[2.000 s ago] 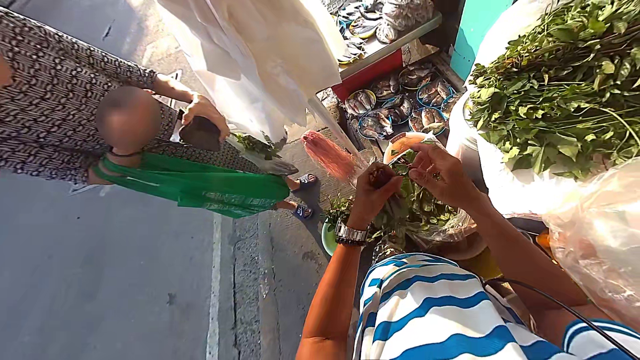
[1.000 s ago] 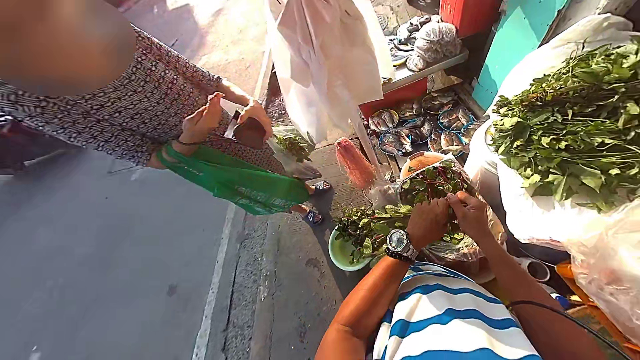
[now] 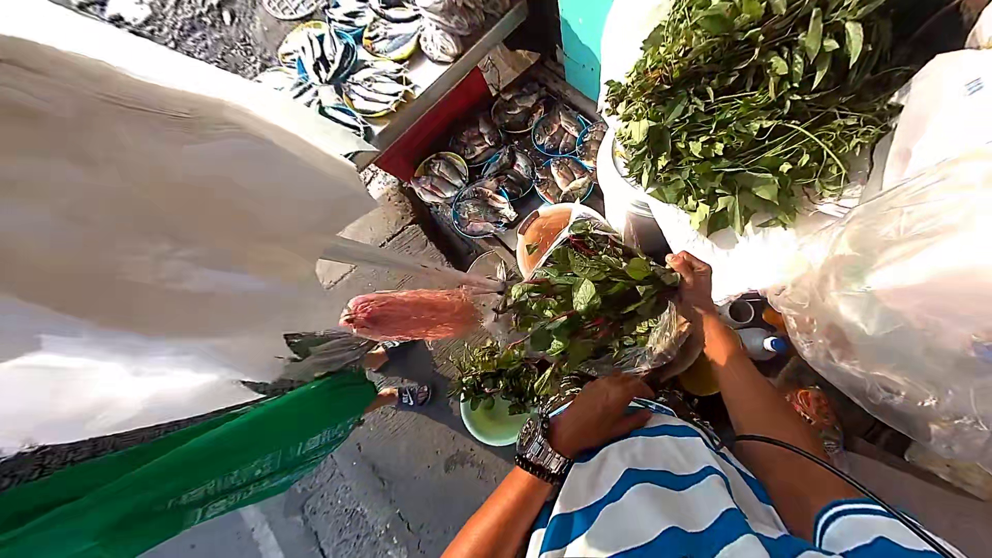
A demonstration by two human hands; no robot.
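My right hand (image 3: 692,280) grips the stem end of a bunch of leafy greens with reddish stems (image 3: 585,294), which points left over a clear plastic bag (image 3: 659,345). My left hand (image 3: 604,415), with a metal wristwatch (image 3: 541,449) on its wrist, rests against the front of my striped shirt; its fingers are partly hidden and I cannot tell whether they hold anything. Left of the greens hangs a bundle of pink plastic strands (image 3: 415,314). Below that, more greens (image 3: 500,372) lie on a pale green basin (image 3: 490,422).
Blue-rimmed dishes of fish (image 3: 480,209) stand beyond the greens, with a fish table (image 3: 457,77) behind. A large leafy heap (image 3: 759,108) and a clear plastic bag (image 3: 899,310) are at the right. White plastic sheeting (image 3: 155,194) and a person's green bag (image 3: 232,457) fill the left.
My hands, together at the greens one second ago, are now apart: the left is down at my shirt, the right is on the stems. The person's face and hands have left the view.
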